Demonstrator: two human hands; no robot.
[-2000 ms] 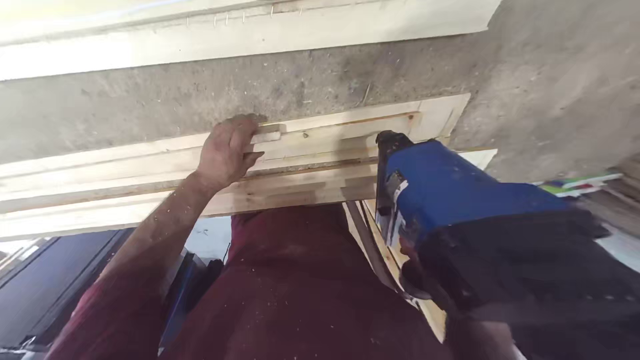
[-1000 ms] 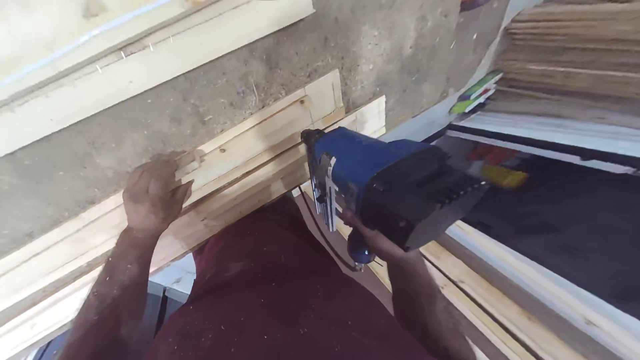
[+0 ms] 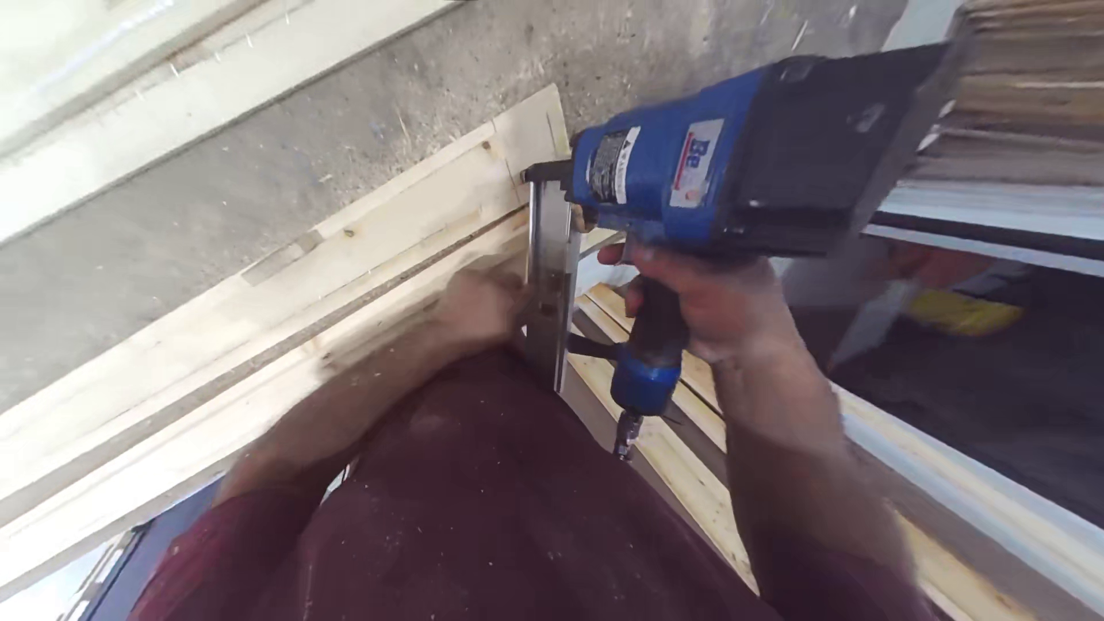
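My right hand (image 3: 711,293) grips the handle of a blue and black pneumatic nail gun (image 3: 673,164), which lies sideways in view with its nose over the end of a pale wooden board (image 3: 431,198). A metal magazine (image 3: 549,285) runs down from the nose toward my body, and an air fitting shows below the handle. My left hand (image 3: 487,306) is blurred beside the magazine, over the nearer boards; whether its fingers hold anything cannot be made out. A small wood piece (image 3: 285,257) lies on the far board's edge.
Beyond the boards is a rough grey surface (image 3: 345,164), with more pale timber (image 3: 190,112) at the upper left. Long wooden strips (image 3: 690,466) lie under my right arm. At the right are a stack of brown sheets (image 3: 1026,112) and a dark surface with a yellow item (image 3: 966,312).
My left hand has left the small wood piece at the far board's edge and moved right, to beside the magazine. The nail gun has turned, its handle and magazine now in plain view.
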